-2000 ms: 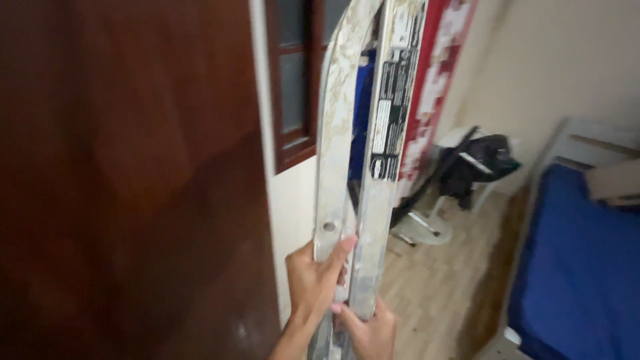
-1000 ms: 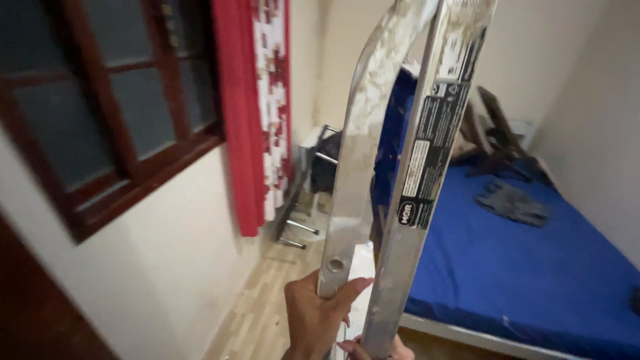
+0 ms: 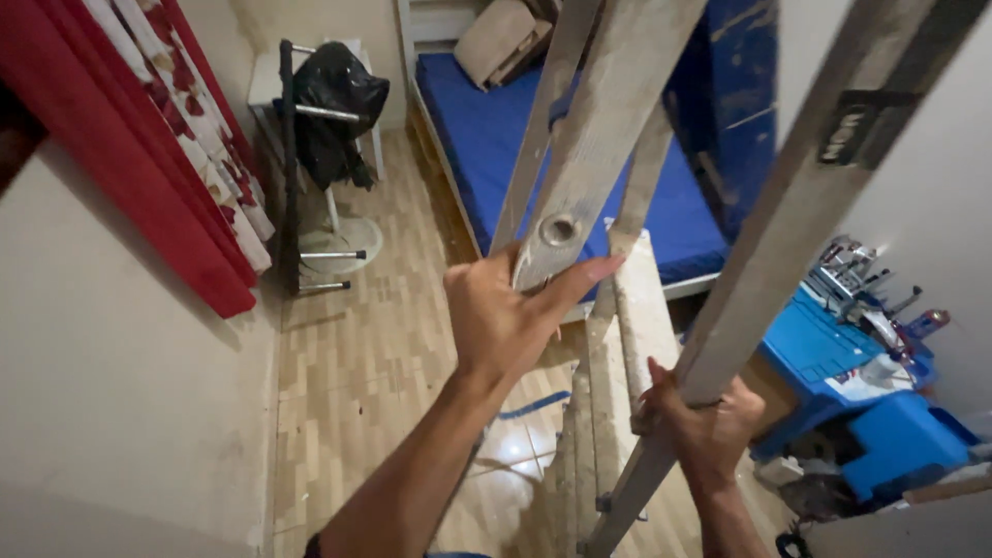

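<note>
A worn metal stepladder [image 3: 744, 271] with paint stains stands tilted before me. My left hand [image 3: 508, 310] grips the lower end of its broad rail [image 3: 593, 147], just below a round hole. Around the right-hand rail, lower down, my right hand [image 3: 709, 422] is closed. Between the two rails a pale flat step or platform [image 3: 643, 310] shows. The ladder's feet are partly hidden by its own parts and the frame's lower edge.
Beyond the ladder is a bed with a blue mattress [image 3: 480, 132]. A red curtain [image 3: 132, 155] hangs at left, near a black folded frame [image 3: 289, 178] and a black bag [image 3: 333, 101]. At right, a blue table [image 3: 821, 333] holds tools; a blue plastic stool [image 3: 903, 446] is below.
The ladder's two rails have spread apart, and my hands are now farther from each other, one on each rail. The view has turned rightward and down.
</note>
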